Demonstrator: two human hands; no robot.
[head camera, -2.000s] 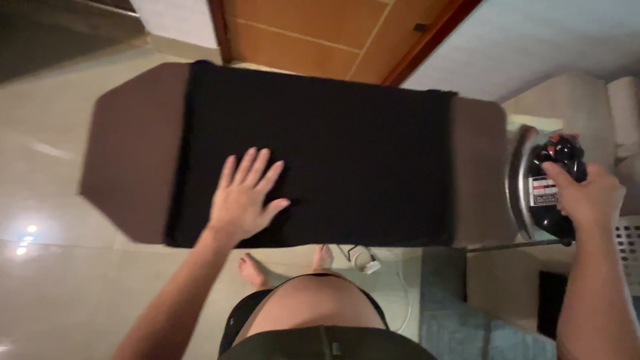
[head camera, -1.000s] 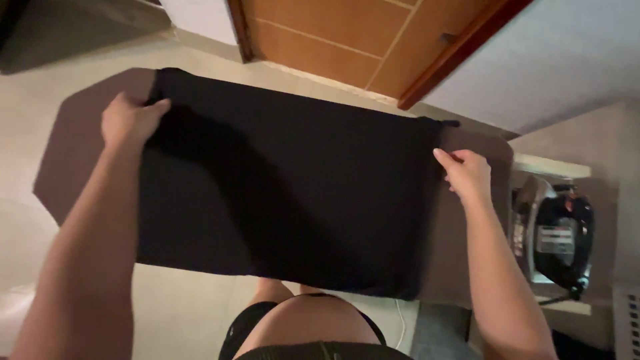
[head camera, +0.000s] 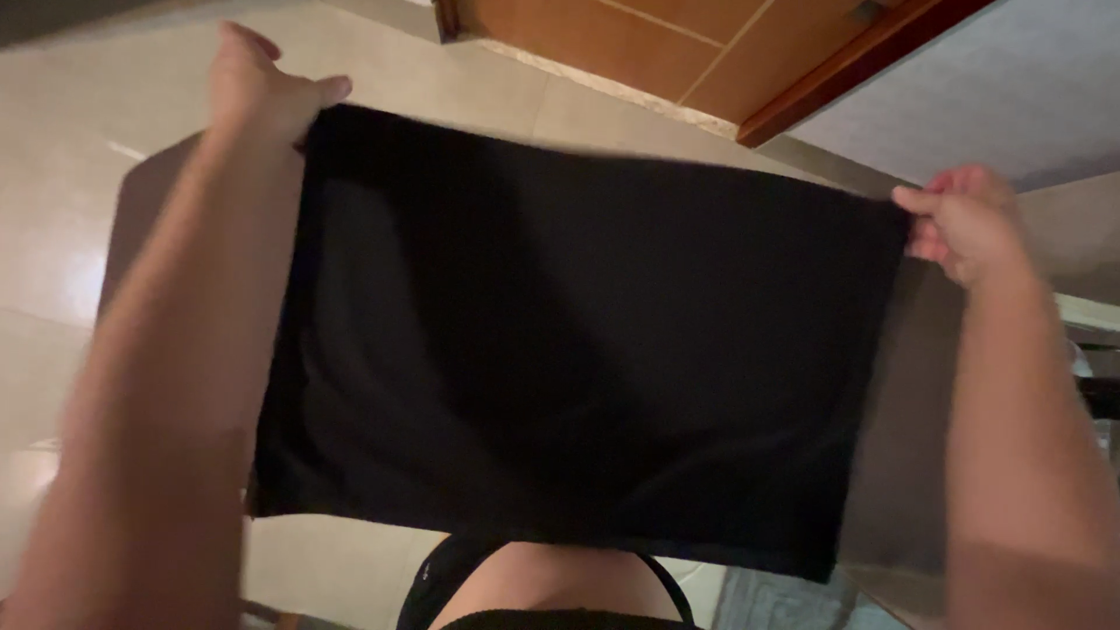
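Note:
A black cloth (head camera: 595, 350) is stretched between my two hands above the brown ironing board (head camera: 906, 420). At the cloth's far left corner, my left hand (head camera: 271, 92) grips the fabric, its thumb along the edge. My right hand (head camera: 962, 219) pinches the far right corner between thumb and fingers. The cloth hangs toward me with soft folds in its lower part and covers the middle of the board. Only a dark bit of the iron (head camera: 1098, 394) seems to show at the right edge; the rest is out of view.
Beyond the board are a wooden door (head camera: 612, 44) with a red-brown frame and a pale wall (head camera: 962, 96). Light floor tiles (head camera: 52, 219) lie to the left. My own body is close to the board's near side.
My right hand let go of the iron, and both hands went to the cloth's far corners. The cloth, flat on the board two seconds ago, is now lifted. The view has shifted.

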